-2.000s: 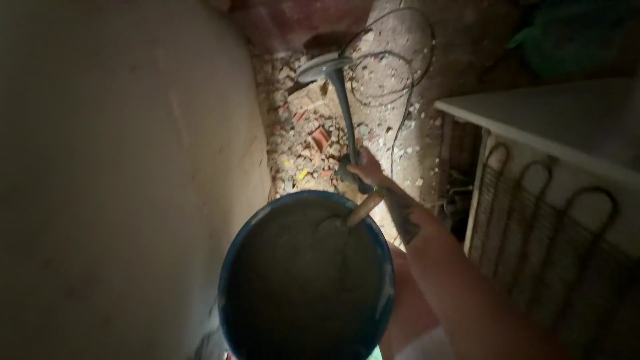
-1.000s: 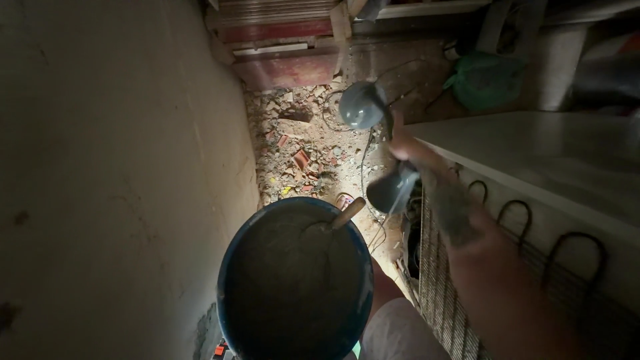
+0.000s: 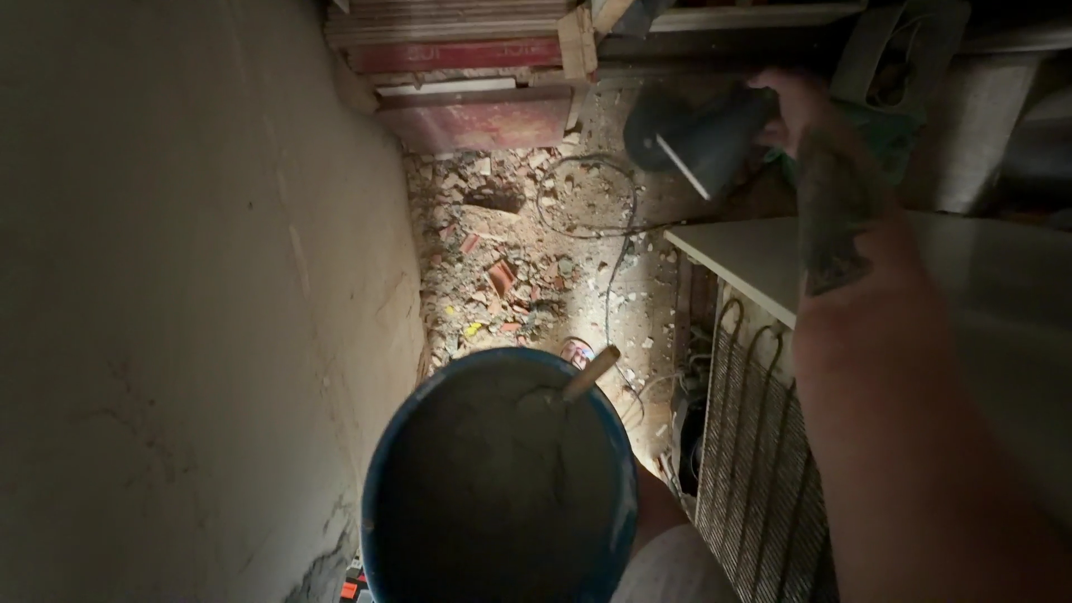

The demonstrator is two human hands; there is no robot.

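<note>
In the upper right of the head view, my right hand (image 3: 787, 105) is closed around a dark, motion-blurred object (image 3: 720, 138) that looks like a lamp with a round part and a flared part. My forearm reaches up from the lower right corner. My left hand is out of view. Below stands a blue-rimmed bucket (image 3: 375, 469) filled with grey mortar-like mix (image 3: 494, 469). A tool's wooden handle (image 3: 593, 373) sticks out of the mix and leans over the right side of the rim.
A plastered wall (image 3: 209, 251) runs along the left. Rubble and broken brick (image 3: 501, 278) cover the floor beside a looped cable (image 3: 632, 209). On the right is a refrigerator-like cabinet (image 3: 737, 251) with rear coils (image 3: 754, 435). Stacked panels (image 3: 469, 121) stand at the back.
My right hand has carried the lamp-like object from above the bucket, up and to the right, towards the back of the space. The view has shifted to show more of the back.
</note>
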